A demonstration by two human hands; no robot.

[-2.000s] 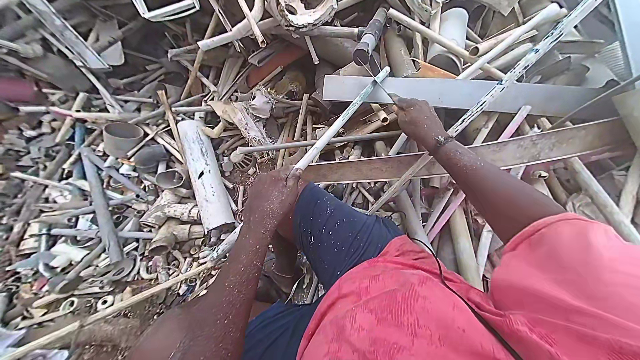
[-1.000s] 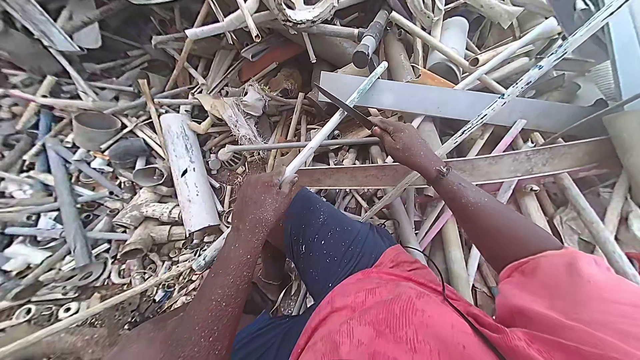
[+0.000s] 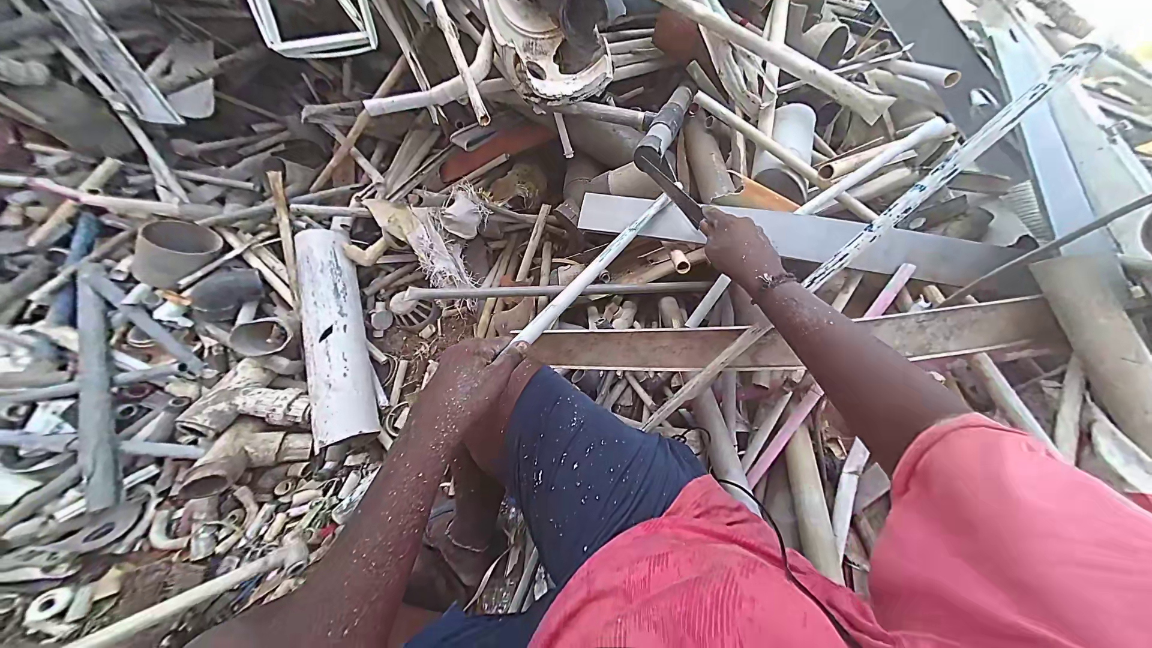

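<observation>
My left hand (image 3: 472,378) is closed around a thin white plastic pipe (image 3: 589,273) beside my knee. The pipe slants up and to the right, away from me. In my right hand (image 3: 740,243) is a dark flat blade (image 3: 672,183), likely a knife or machete, whose handle my fingers hide. The blade lies across the pipe's far end, and whether it touches the pipe I cannot tell. White flecks dot both forearms and my dark shorts.
Scrap plastic pipes and fittings lie heaped all around. A wide white pipe (image 3: 337,337) stands to the left. Flat grey (image 3: 837,243) and brownish (image 3: 954,333) strips cross the heap to the right, with a long paint-marked pole (image 3: 954,166) slanting over them.
The blade in my right hand has shifted at the pipe's far end, changing its angle between frames. My left hand keeps its hold on the pipe.
</observation>
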